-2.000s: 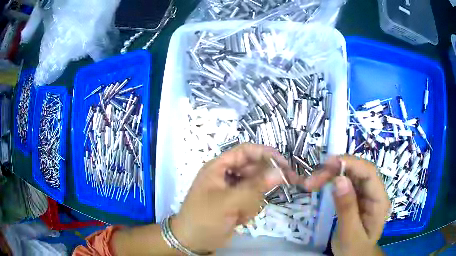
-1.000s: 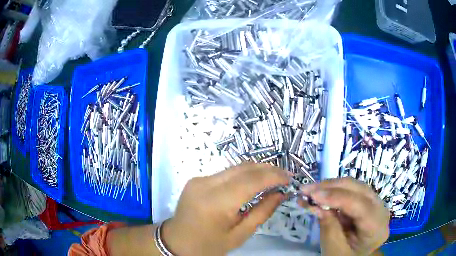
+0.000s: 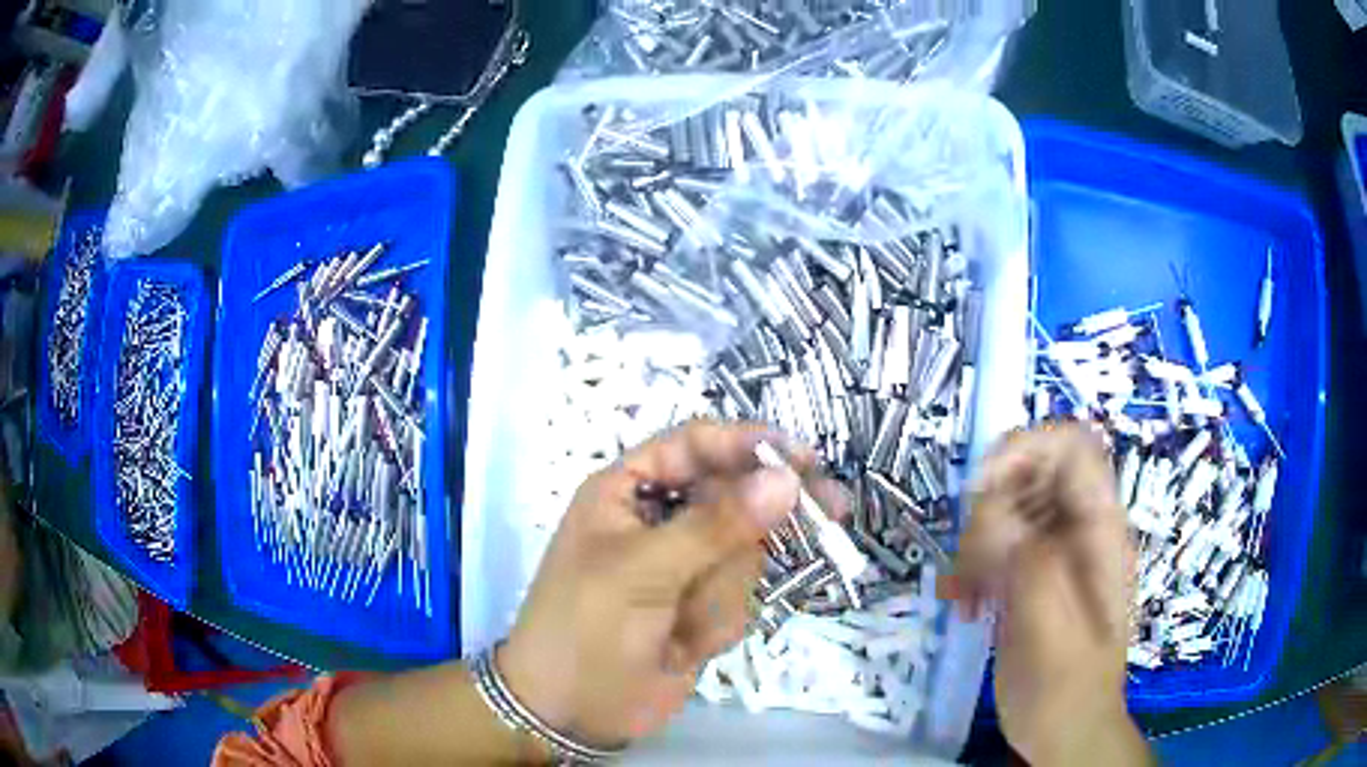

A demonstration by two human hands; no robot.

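Note:
My left hand point(image 3: 660, 547) is over the near part of the white centre bin point(image 3: 502, 345). Its thumb and fingertips pinch a slim piece point(image 3: 822, 528) with a thin pale stem and a thicker white end pointing down right. Small dark ends also show inside its curled fingers. My right hand point(image 3: 1045, 562) is blurred over the bin's right wall, apart from that piece. Whether it holds anything cannot be told. Metal tubes point(image 3: 795, 322) lie heaped in the bin, with short white sleeves point(image 3: 622, 397) at its left and near side.
Right of the bin a blue tray point(image 3: 1109, 210) holds white-and-dark pieces. To the left another blue tray point(image 3: 338, 210) holds long slim pieces, beside two narrow blue trays with fine parts. Beyond lie a crumpled plastic bag point(image 3: 225, 113), a bag of tubes and a clear box point(image 3: 1214, 75).
My hands, close together at the bin's near side one second ago, are now apart. The left has moved up and shows a white-ended piece at its fingertips. The right has turned and risen.

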